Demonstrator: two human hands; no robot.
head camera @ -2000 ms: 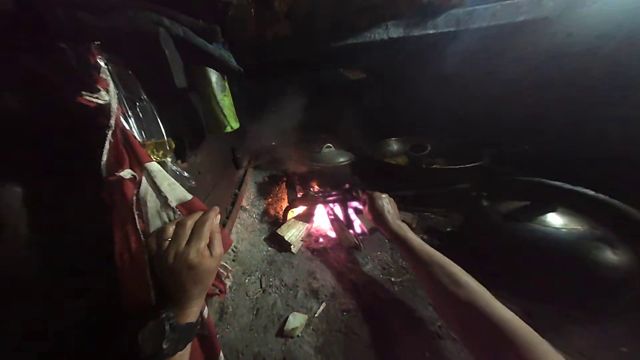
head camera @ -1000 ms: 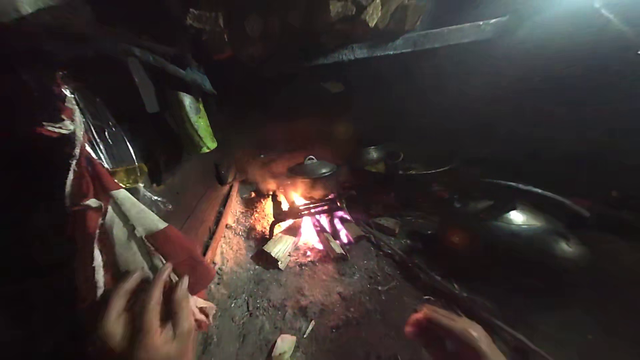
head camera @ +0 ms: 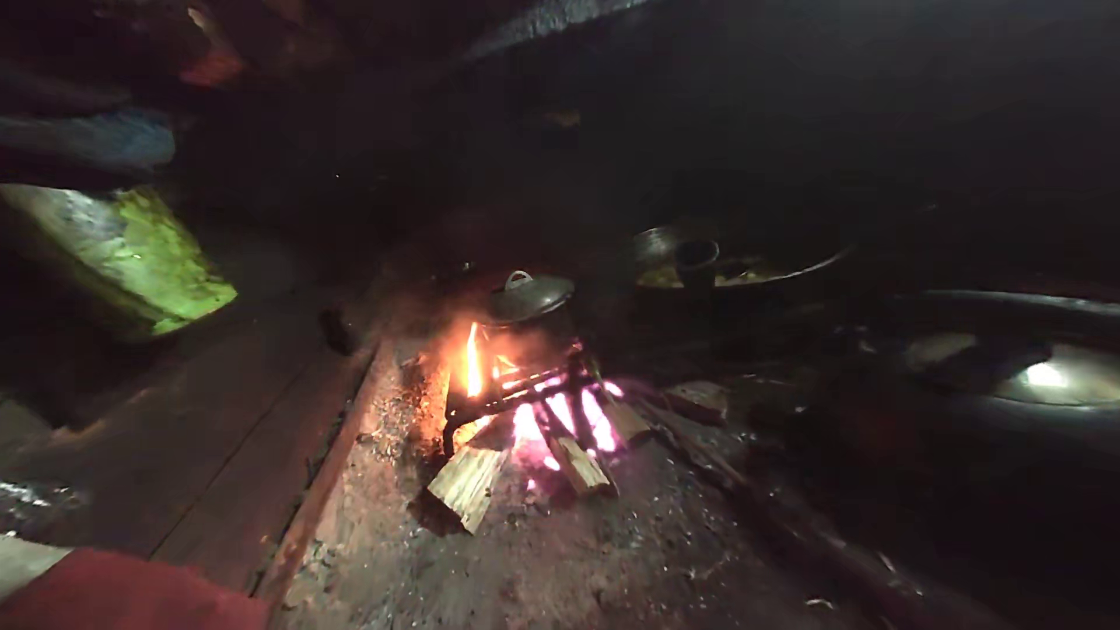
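Observation:
Neither my left hand nor my right hand shows in the head view. A wood fire (head camera: 534, 429) burns in the middle, on an earthen hearth. Over it stands a dark metal grate (head camera: 516, 391). Behind the grate, a pot with a metal lid (head camera: 532, 297) sits amid smoke, the lid's loop handle on top; the pot's body is mostly lost in the dark. Split firewood (head camera: 470, 486) sticks out from the front of the fire, with another piece (head camera: 582, 465) to its right. Red and white cloth (head camera: 131, 595) lies at the lower left corner.
A wooden board edge (head camera: 324, 490) runs along the hearth's left side. A yellow-green object (head camera: 166, 262) hangs at the left. Behind on the right is a wide pan (head camera: 787, 273) with a dark cup-like vessel (head camera: 696, 255). A large shiny round vessel (head camera: 1063, 381) stands at the far right.
Both hands have left the view; one second ago they were at its lower edge, and earlier the right was beside the fire. The view has shifted closer to the hearth.

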